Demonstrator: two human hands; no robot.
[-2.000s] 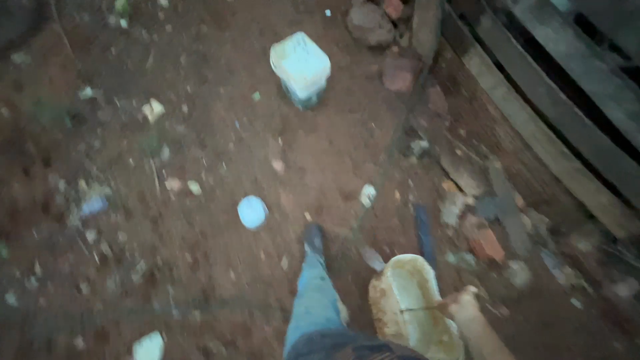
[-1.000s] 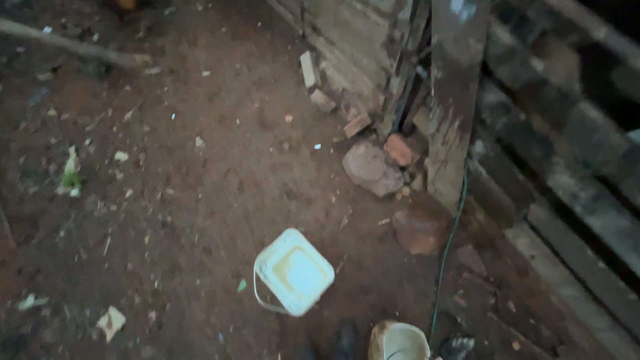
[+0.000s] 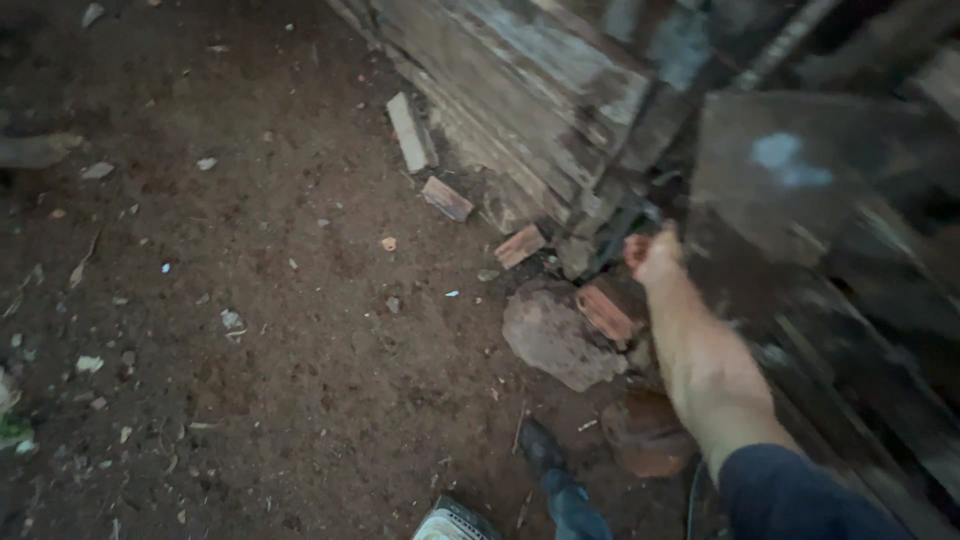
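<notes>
My right hand [image 3: 654, 251] reaches out to the wooden wall, its fingers curled near the narrow gap beside a wooden post [image 3: 720, 195]. The picture is blurred there, and whether the fingers grip anything cannot be made out. Just below the hand a broken red brick [image 3: 609, 309] leans on a large grey-brown rock [image 3: 559, 334]. At the bottom edge part of a plastic bucket [image 3: 454, 523] with printing on its side shows, close to my boot [image 3: 541, 446]. My left hand is out of the picture.
Weathered boards [image 3: 517, 97] form the wall along the upper right. At its foot lie brick pieces [image 3: 447, 199] and a pale block [image 3: 410, 133]. A reddish rock [image 3: 646, 435] sits right of my boot. Small litter dots the bare dirt ground [image 3: 285, 360].
Two seconds ago my right hand was low at a dirty white container; now it is up by the wall and that container is out of view. The view has moved forward towards the wall.
</notes>
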